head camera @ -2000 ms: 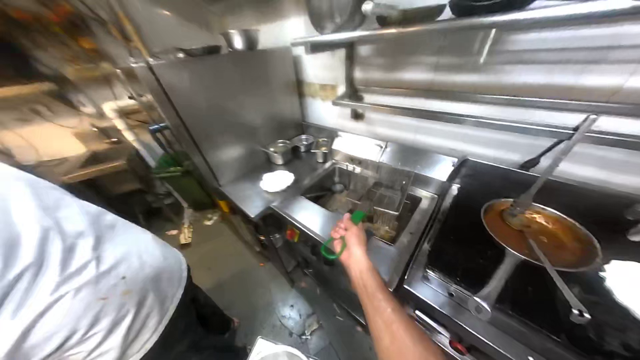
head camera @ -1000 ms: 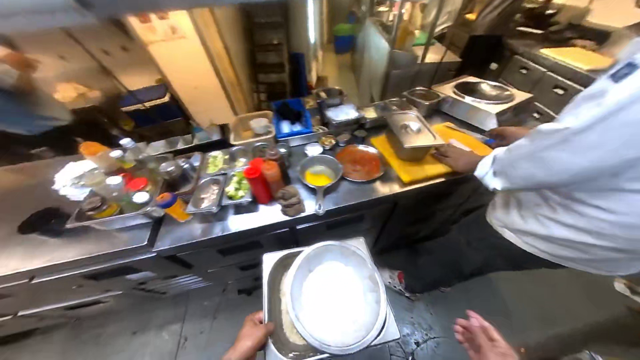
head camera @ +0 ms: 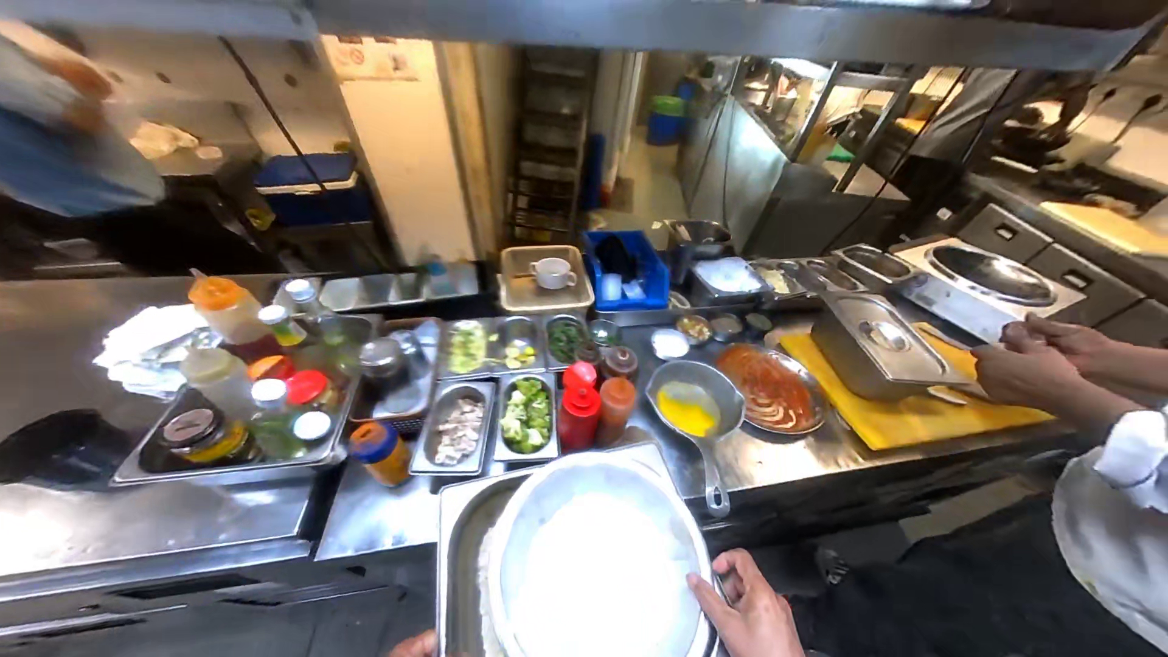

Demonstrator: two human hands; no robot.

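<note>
A large round metal bowl [head camera: 680,525] of white powder or grain rests on a rectangular steel tray [head camera: 453,547], low in the middle of the view. My right hand [head camera: 753,607] grips the bowl's right rim, thumb on top. At the tray's lower left corner my left hand [head camera: 418,644] shows only in part, its fingers against the tray. Just beyond stand a red squeeze bottle [head camera: 579,415], a steel pan of cut green vegetables [head camera: 526,416] and a small frying pan [head camera: 695,409] holding yellow liquid. A plate of red sauce [head camera: 771,388] lies beside that pan.
At right a co-worker's hands [head camera: 1049,365] are near a lidded steel container [head camera: 839,351] on a yellow cutting board [head camera: 967,424]. Bottles and jars crowd a steel tray [head camera: 137,470] at left. A steel shelf [head camera: 730,36] crosses overhead. Another person stands far left.
The view has swung from the sink and stove to this counter. My right hand, apart from the bowl a second ago, now holds its rim. The bowl and tray are closer to the counter.
</note>
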